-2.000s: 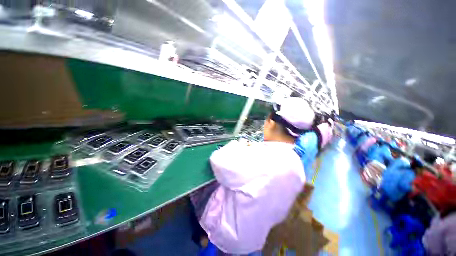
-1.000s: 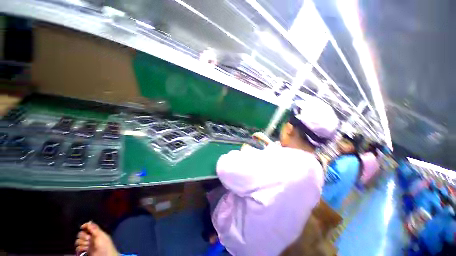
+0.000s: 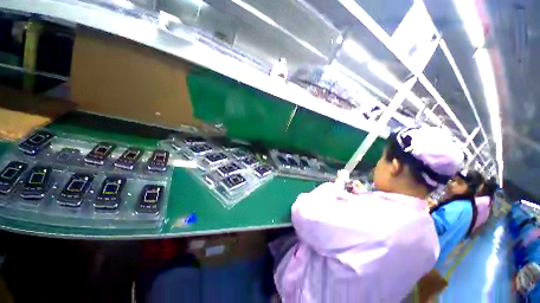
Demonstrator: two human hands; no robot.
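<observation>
Neither of my hands is in the picture. Nearest in front of me, a clear blister tray (image 3: pixel 133 220) lies on the green bench (image 3: pixel 254 210). It holds several black device housings (image 3: pixel 110 192) in two rows, each with a pale or gold square outline. One back-row pocket (image 3: pixel 68 156) looks fainter than the others, with no clear housing in it. A small bright blue scrap (image 3: pixel 190 218) lies beside the tray's near right corner.
More trays with black housings (image 3: pixel 229 170) lie farther right. A cardboard sheet (image 3: pixel 130 80) leans at the bench back. A person in a pink smock (image 3: pixel 367 237) sits at the bench on the right, with others in blue beyond. A white post (image 3: pixel 379 127) rises behind the bench.
The view has turned left, so the nearest tray now shows nearly whole. A hand seen at the lower left one second ago is out of the picture.
</observation>
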